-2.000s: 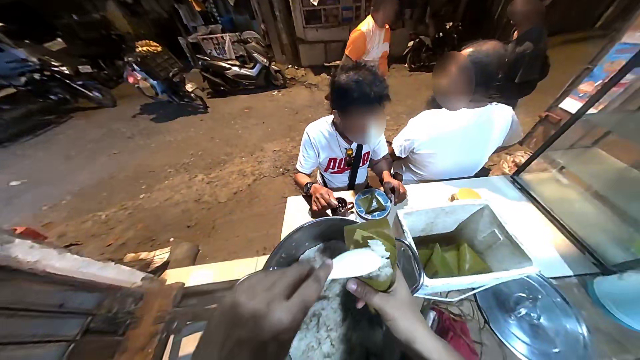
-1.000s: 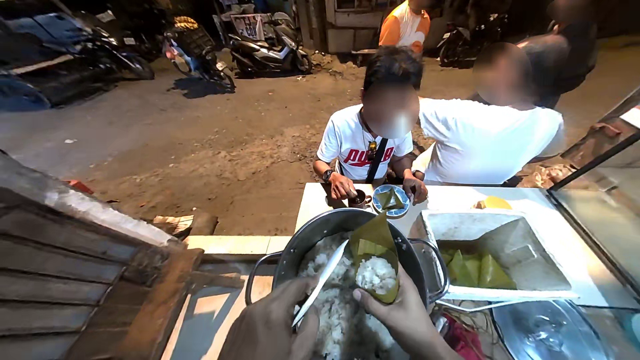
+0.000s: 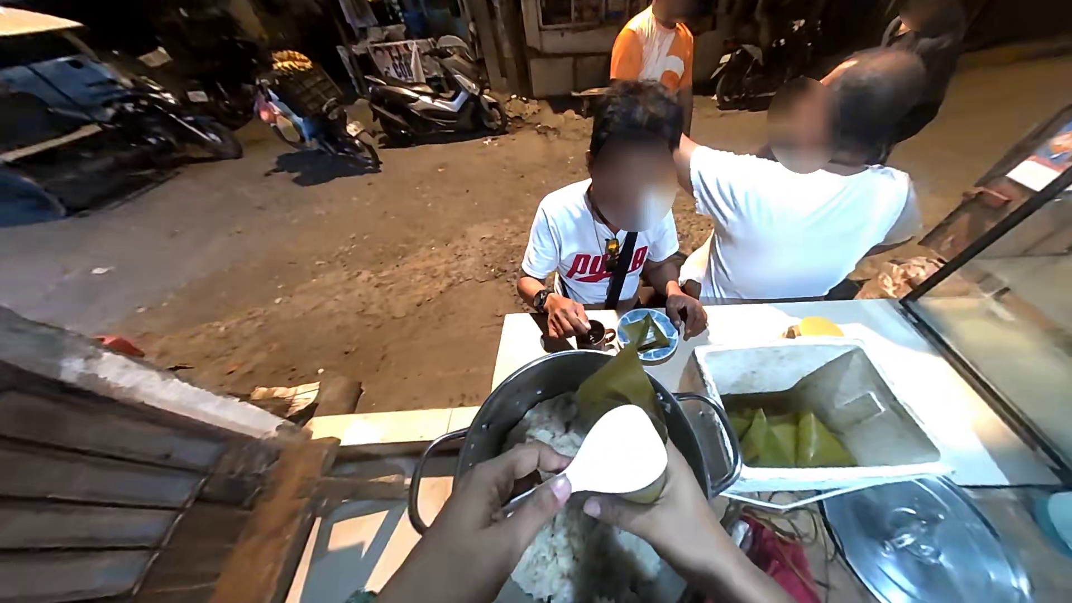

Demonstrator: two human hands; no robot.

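Observation:
My left hand (image 3: 494, 511) grips the handle of a white plastic rice paddle (image 3: 621, 452), whose flat blade lies over the leaf in my other hand. My right hand (image 3: 662, 511) holds a folded green banana leaf (image 3: 618, 387) from below; the paddle hides whatever is inside the leaf. Both hands are above a large metal pot (image 3: 477, 431) with two loop handles, which holds cooked white rice (image 3: 544, 553). To the right, a white styrofoam box (image 3: 909, 419) contains several leaf-wrapped pyramid packets (image 3: 816, 444).
Across the white counter (image 3: 519, 335), a seated person (image 3: 603, 243) has a dark cup (image 3: 596, 335) and a blue plate (image 3: 649, 356) with a leaf packet. Another person (image 3: 796, 218) sits beside. A metal lid (image 3: 930, 536) lies right, near a glass case (image 3: 1005, 318). Motorcycles (image 3: 440, 96) stand behind.
The paddle was at the leaf two seconds ago, then edge-on left of it with rice showing in the leaf. Now its blade covers the leaf's opening. The person in white at right has raised an arm.

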